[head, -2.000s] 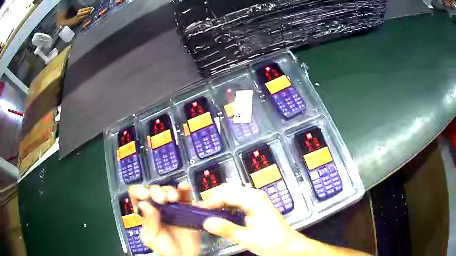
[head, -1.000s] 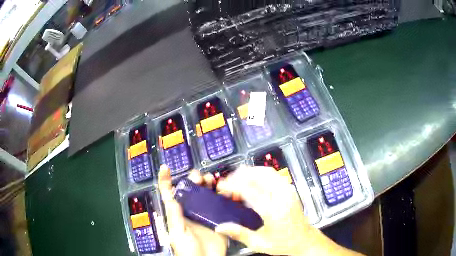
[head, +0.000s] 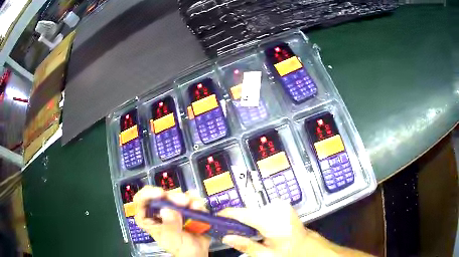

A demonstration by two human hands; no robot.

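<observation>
A dark-purple phone [head: 214, 221] is held nearly edge-on above the tray's front row, with an orange patch showing on its lower side. My left hand [head: 173, 228] grips its left end, fingers curled over it. My right hand [head: 277, 226] holds its right end, thumb underneath. The clear blister tray [head: 366, 168] lies below with two rows of orange-banded phones face up, such as one [head: 329, 153] at the front right. A white slip [head: 251, 88] lies over a back-row phone. My hands partly hide the front-left phones.
A shiny stack of black blister trays [head: 282, 20] stands behind the tray on a dark grey mat [head: 126, 60]. A tan board [head: 48, 105] lies at the left. The green bench top [head: 402, 85] curves round at the right, with its edge near the tray's front right corner.
The held phone has turned from showing its plain purple back to nearly edge-on, with orange now visible. The hands sit slightly lower against the tray, uncovering more front-row phones. The view has shifted a little.
</observation>
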